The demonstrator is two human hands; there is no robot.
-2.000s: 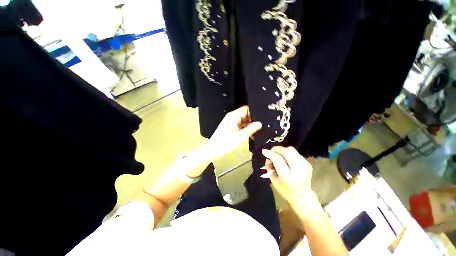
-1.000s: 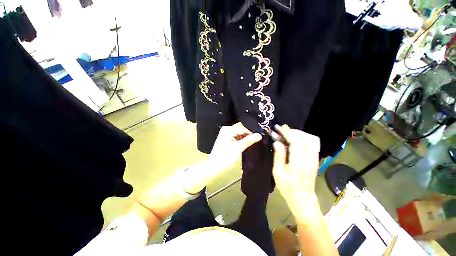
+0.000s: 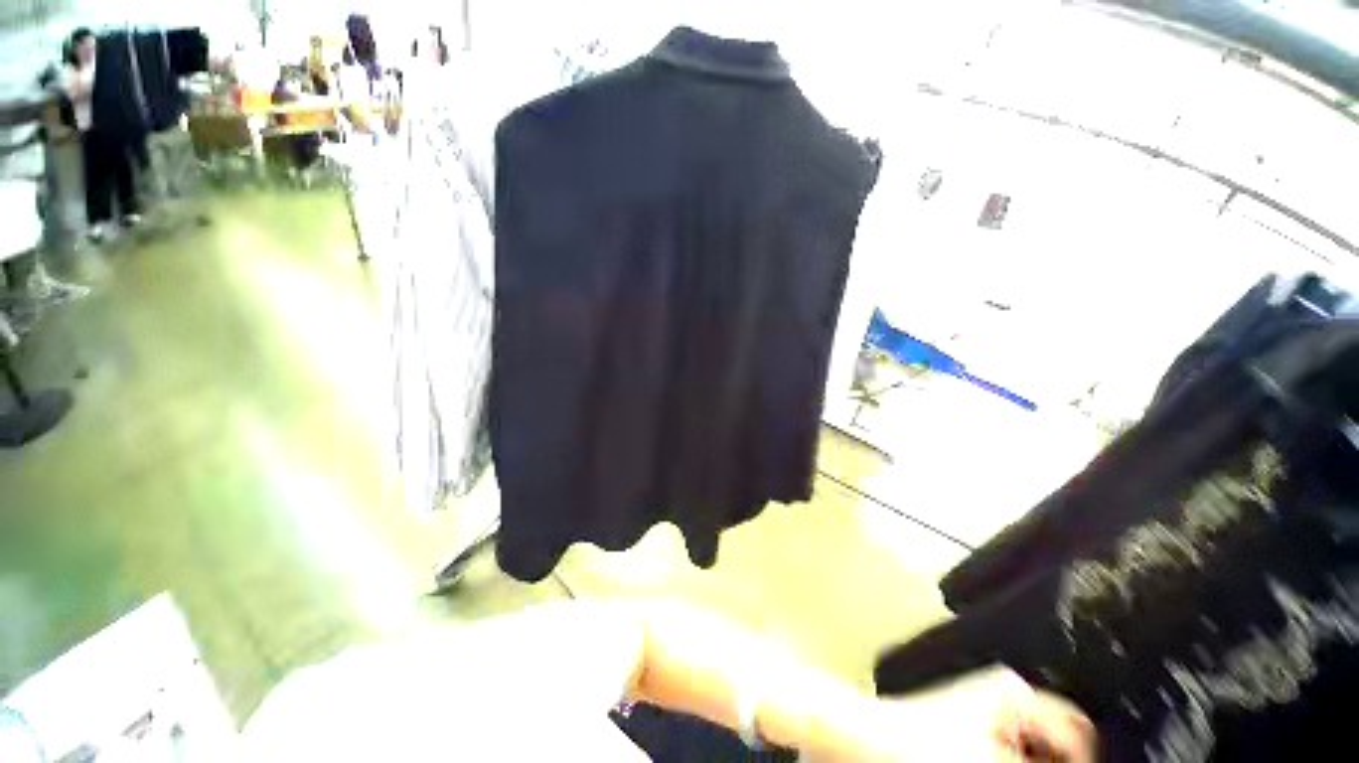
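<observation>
The black garment with pale scalloped embroidery [image 3: 1177,552] hangs tilted and blurred at the right edge. My left hand [image 3: 991,723] is at the bottom right, against the lower part of this garment. It is blurred and its fingers look curled; whether they grip the cloth cannot be told. My left forearm, with a band at the wrist, crosses the bottom of the view. My right hand is out of the picture. A plain black garment [image 3: 671,313] hangs in the middle, its back facing me, with a stand-up collar and a wavy hem.
Pale garments [image 3: 440,313] hang left of the plain black one. A white surface with small items [image 3: 127,693] is at the bottom left. A person [image 3: 112,134] stands far off at the upper left by dark clothes. A blue object [image 3: 912,346] lies behind, at centre right.
The view has swung left. The embroidered garment has shifted from the centre to the right edge, and the plain black one is now central. My right hand has gone out of view.
</observation>
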